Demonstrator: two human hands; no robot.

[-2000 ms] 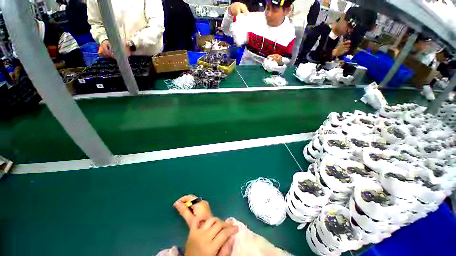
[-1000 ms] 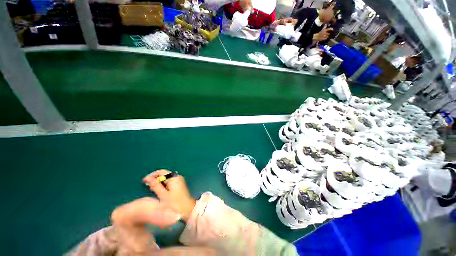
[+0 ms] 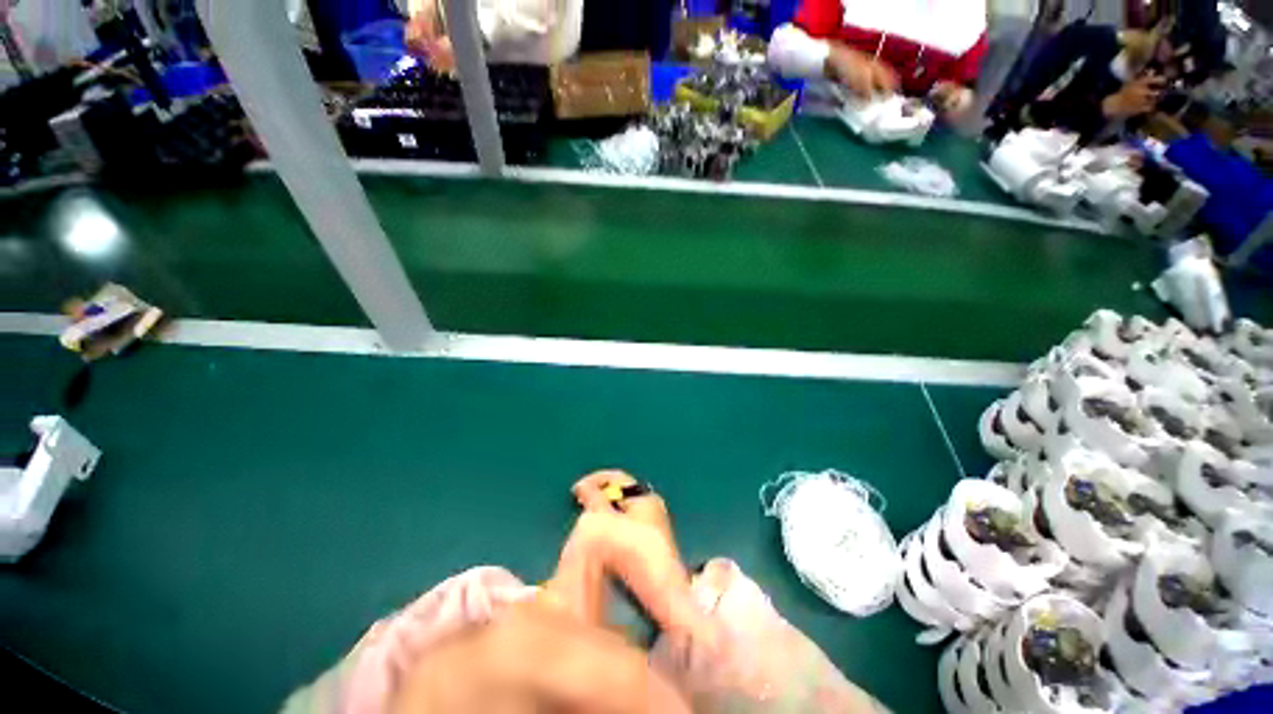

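My right hand (image 3: 637, 527) is over the green bench at the centre front, closed around a small tool with a yellow grip and dark tip (image 3: 633, 491). Most of the tool is hidden in the fist. My left hand (image 3: 524, 667) is large and blurred at the bottom edge, close to the camera, overlapping my right wrist area. Its fingers cannot be made out clearly, nor whether it holds anything. A tangled pile of thin white loops (image 3: 835, 541) lies on the bench right of my hands.
Stacked white round parts with circuit boards (image 3: 1068, 523) stand at the right. A white housing (image 3: 42, 488) lies at the left edge. Tan and yellow pieces (image 3: 112, 321) lie on the pale rail (image 3: 670, 357). A slanted metal post (image 3: 328, 188) rises left of centre. People work across the conveyor.
The view has swung left, bringing the white housing and tan pieces in. My right hand still holds the tool; my left hand has shifted and is blurred against my right wrist.
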